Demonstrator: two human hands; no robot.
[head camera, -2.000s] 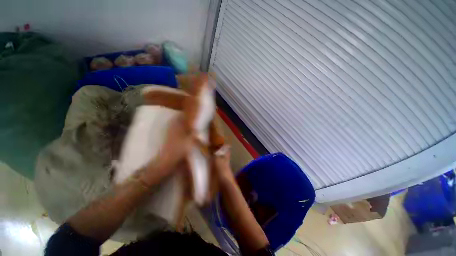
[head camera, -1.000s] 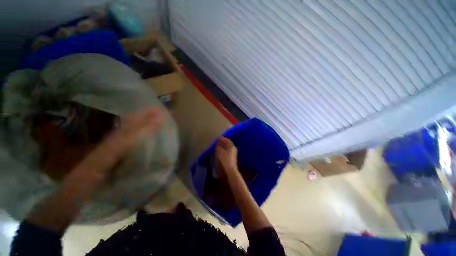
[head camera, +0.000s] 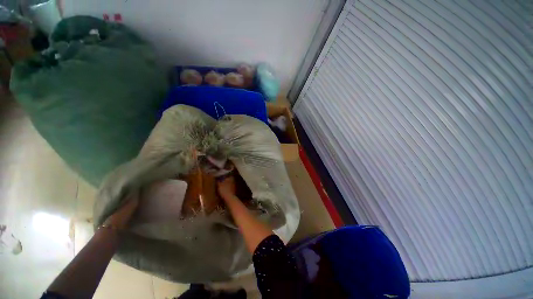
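The grey-beige woven sack (head camera: 193, 251) stands in front of me with its torn side open. Brown cut pieces (head camera: 200, 190) show inside the opening, and a white sheet (head camera: 161, 201) lies at its left. My left hand (head camera: 124, 214) is at the left edge of the opening, by the white sheet; its fingers are partly hidden, so I cannot tell if it grips anything. My right hand (head camera: 226, 188) reaches into the opening onto the brown pieces; its fingertips are hidden, so its grip is unclear.
A blue bin (head camera: 368, 260) stands right of the sack, with something pale inside. A green sack (head camera: 96, 99) is at the left. A blue crate with pinkish bundles (head camera: 213, 77) and a cardboard box (head camera: 289, 152) are behind. A white roller shutter (head camera: 432, 128) bounds the right.
My right hand has moved from the blue bin into the sack's opening. My left hand has moved to the opening's left edge. The view has swung left, showing the green sack again.
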